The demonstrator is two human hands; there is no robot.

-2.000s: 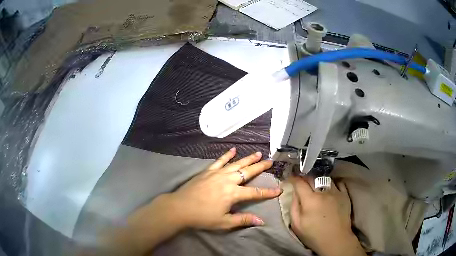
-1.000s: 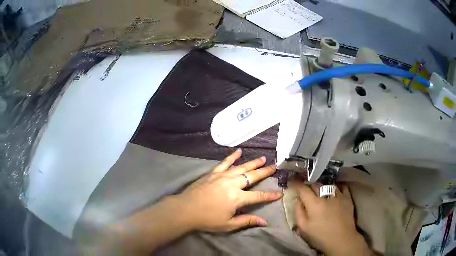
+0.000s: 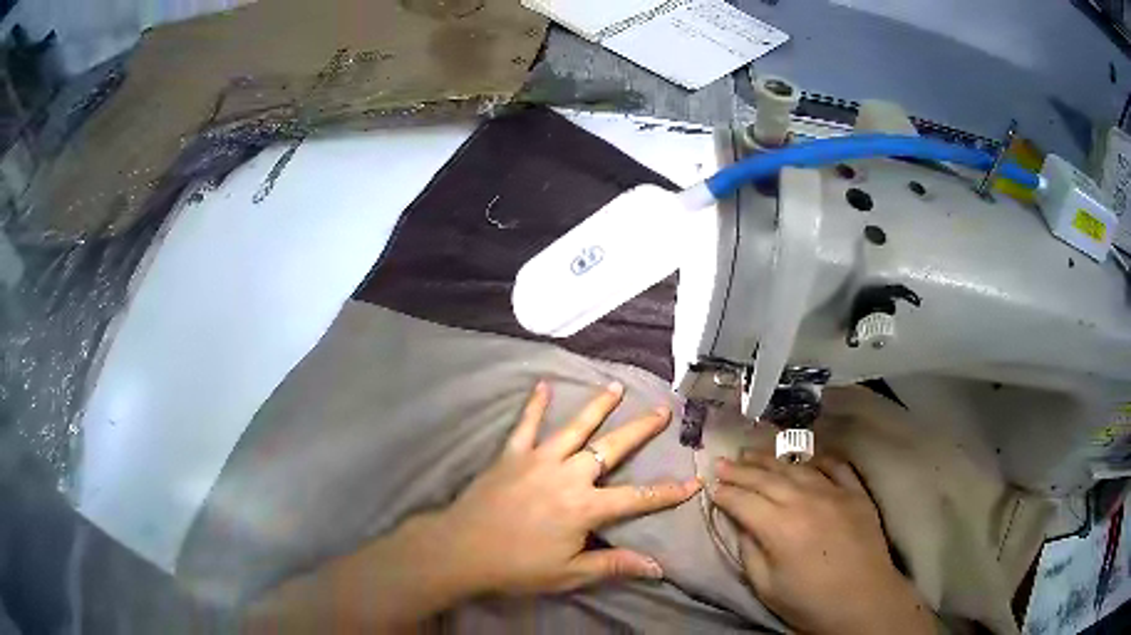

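Observation:
The taupe body panel (image 3: 372, 397) lies under and around my left hand, joined to a dark maroon panel (image 3: 496, 236) behind it. My left hand (image 3: 558, 496) lies flat on the taupe cloth with fingers spread, left of the needle area. My right hand (image 3: 806, 527) rests on the cloth just in front of the presser foot area (image 3: 794, 403), its fingers close together by a beige folded edge (image 3: 722, 527). Whether its fingers pinch the edge cannot be told. The sewing machine (image 3: 967, 273) stands over the cloth; the needle tip is hidden.
A white oblong fitting (image 3: 595, 263) with a blue tube (image 3: 856, 149) juts left from the machine head. Brown cardboard (image 3: 310, 62) under clear plastic lies at the back left, an open notebook (image 3: 695, 44) at the back. Paper (image 3: 1077, 577) lies at the lower right.
The taupe and dark cloth has shifted back and right relative to my hands. My left fingertips, earlier near or on the dark panel, now lie on taupe cloth. My right fingers sit slightly nearer me.

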